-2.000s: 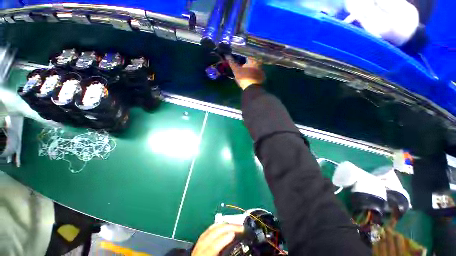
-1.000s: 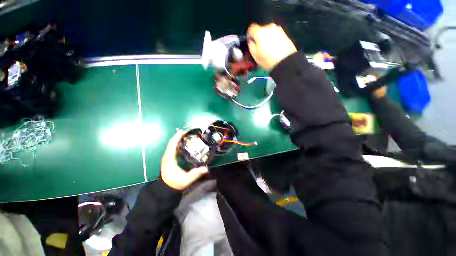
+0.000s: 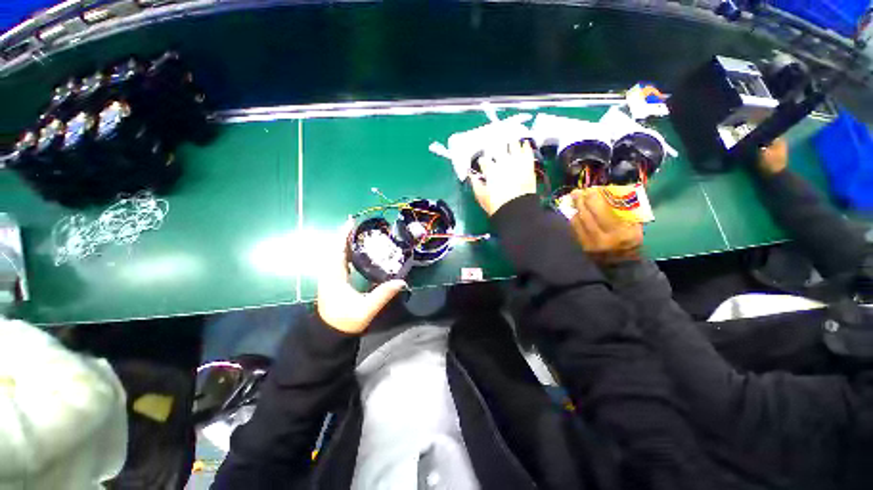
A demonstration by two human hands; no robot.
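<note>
My left hand (image 3: 352, 295) holds a round black lens module (image 3: 382, 249) with a silver-white face at the bench's front edge. The black base cup (image 3: 427, 232) of a camera sits against its right side, with orange, yellow and red wires curling out. My right hand (image 3: 507, 179) is at a white camera housing (image 3: 479, 144) farther back, its fingers on the housing's near side. The hand hides part of that housing, and the exact grip of the fingertips is blurred.
White housings with black cups (image 3: 586, 153) stand right of my right hand. Another person's hand (image 3: 608, 225) reaches there. A black fixture (image 3: 713, 110) stands far right. Stacked lens modules (image 3: 105, 129) and tangled clear-white loops (image 3: 110, 228) lie left. A small label stack (image 3: 647, 100) is near the rail.
The white housing has moved right with my right hand, beside the other housings. My left hand still holds the lens module. The view has shifted, and another person's hand now shows on the right.
</note>
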